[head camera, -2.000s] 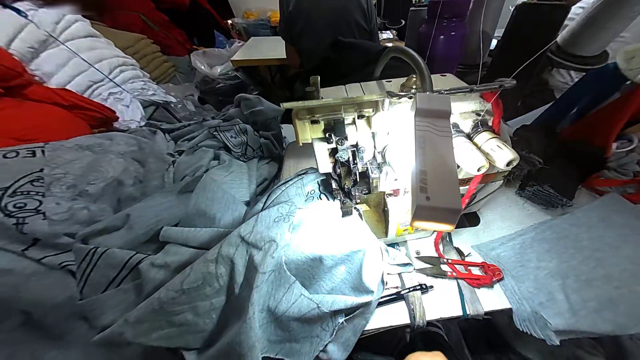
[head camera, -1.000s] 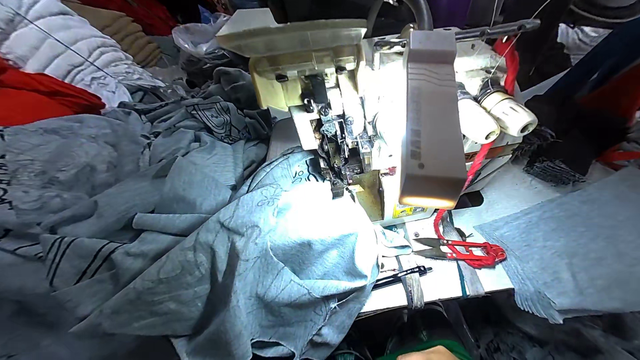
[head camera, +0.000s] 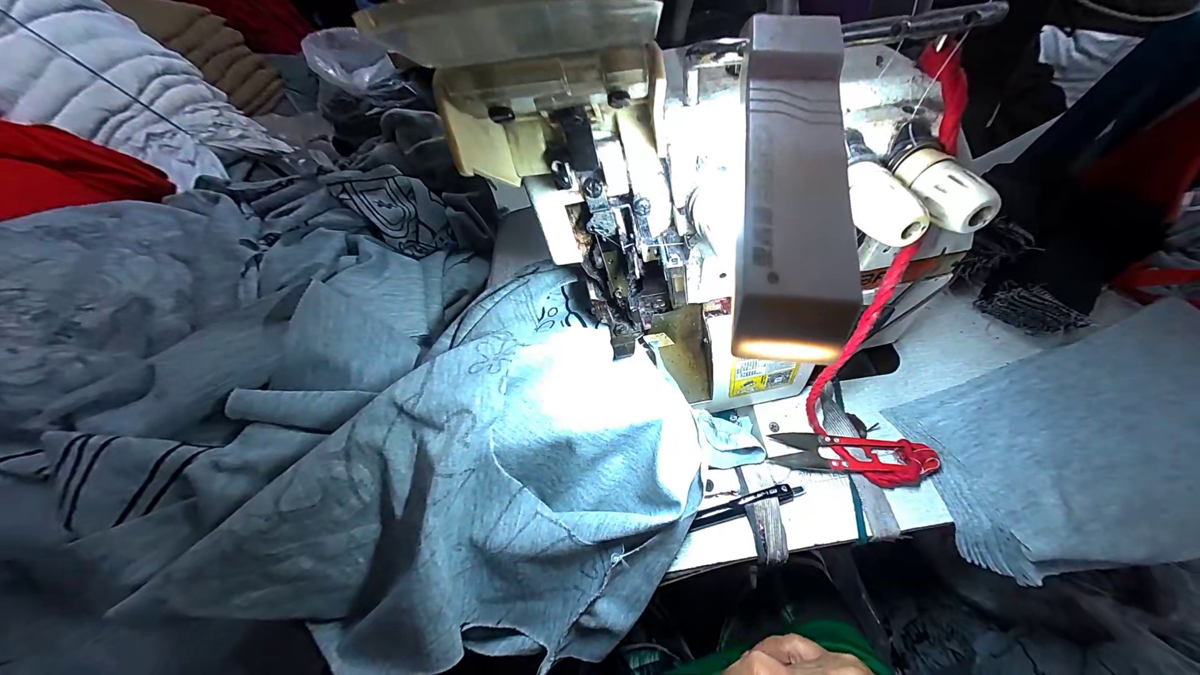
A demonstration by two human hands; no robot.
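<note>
At the bottom edge, what seems to be my right hand (head camera: 795, 656) shows only as a bit of skin with bent knuckles beside green cloth; its fingers are cut off by the frame. It lies below the table edge, touching neither the machine nor the grey fabric. My left hand is out of view. A grey printed knit fabric (head camera: 422, 487) lies under the presser foot (head camera: 623, 342) of an overlock sewing machine (head camera: 708, 187) and drapes over the table's front edge. The machine's front cover (head camera: 553, 84) is raised, and a lamp (head camera: 797, 187) lights the fabric.
Red-handled thread snips (head camera: 853, 455) lie on the table (head camera: 816, 516) beside a red cord (head camera: 867, 323). A black pen (head camera: 745, 504) is near the front edge. Stacked grey fabric pieces (head camera: 1087, 441) overhang at right. Grey garments (head camera: 122, 300) and a white quilted garment (head camera: 94, 84) fill the left.
The view has moved closer to the machine. More of the hand and the green cloth shows at the bottom edge. The fabric stays under the presser foot.
</note>
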